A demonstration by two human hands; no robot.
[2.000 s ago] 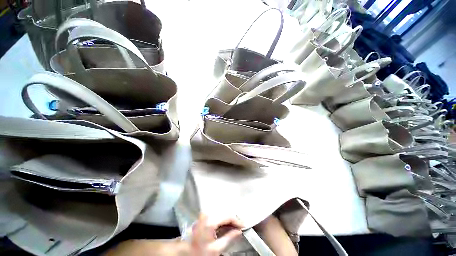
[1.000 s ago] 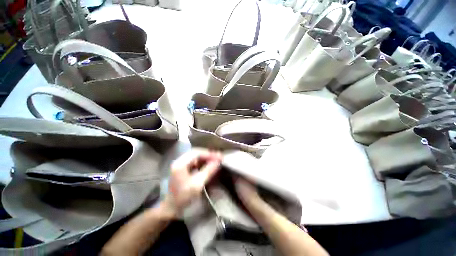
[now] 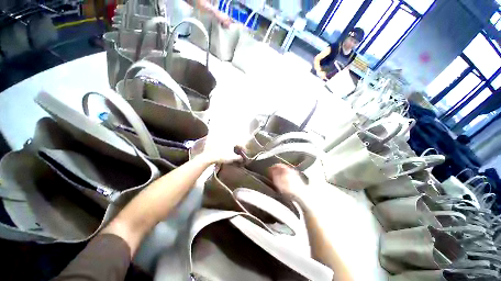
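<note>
Taupe tote bags stand in a row in front of me. My left hand (image 3: 228, 155) pinches the upper left corner of a middle bag (image 3: 239, 178). My right hand (image 3: 287, 178) is blurred at that bag's right side, near its rim; its finger closure is unclear. A looped handle lies across the front of this bag. The nearest tote bag (image 3: 233, 247) stands open below, its handle slanting right, with neither hand on it. Behind my hands another bag's pale handles (image 3: 299, 145) arch up.
Open tote bags (image 3: 82, 181) with centre zip compartments line the white table (image 3: 38, 90) at left. More bags (image 3: 406, 211) are bunched along the right. A person in dark clothes (image 3: 341, 55) is across the table; another person's arm (image 3: 211, 11) shows at the top.
The view has tilted up, showing the windows and other people. Both hands have moved from the nearest bag to one farther back. The nearest bag now stands open, free of my hands.
</note>
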